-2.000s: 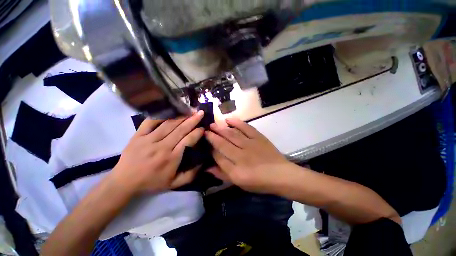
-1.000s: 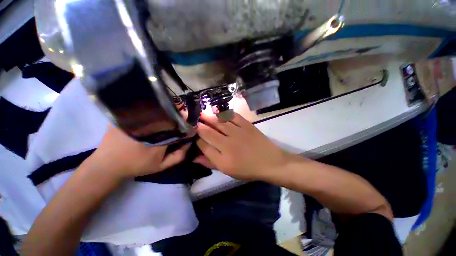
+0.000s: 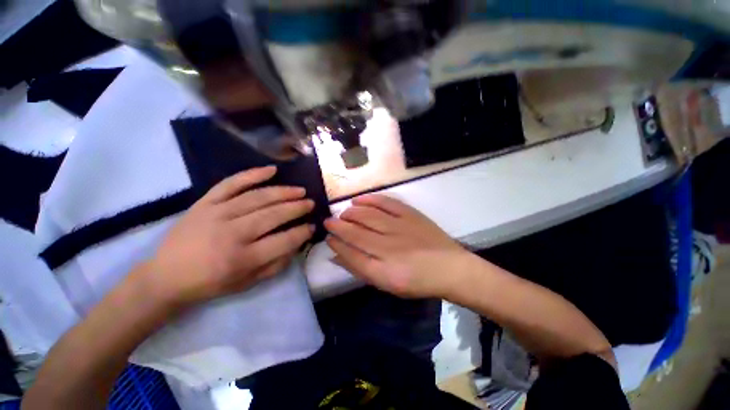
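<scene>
A black fabric piece (image 3: pixel 216 152) lies flat left of and in front of the lit presser foot area (image 3: pixel 352 140). A narrow black strip (image 3: pixel 120 226) runs leftward from it across a white panel (image 3: pixel 240 336). My left hand (image 3: pixel 240 236) lies flat on the black piece and the white panel, fingers slightly spread, pointing to the needle area. My right hand (image 3: pixel 392 244) rests at the right edge of the black piece, fingertips touching or close to it. The needle tip is hidden by glare and blur.
The machine head (image 3: pixel 560 48) looms across the top, with a blurred shiny cover at upper left. A black patch (image 3: pixel 464 120) lies on the bed. A switch panel (image 3: pixel 652 128) is at the right. Blue baskets (image 3: pixel 144 388) show below the table edge. Black fabric (image 3: pixel 592 264) hangs at the right.
The black piece now lies open and flat, more of it visible. My left hand has come out from behind the shiny cover. My right hand has drawn slightly back from the presser foot.
</scene>
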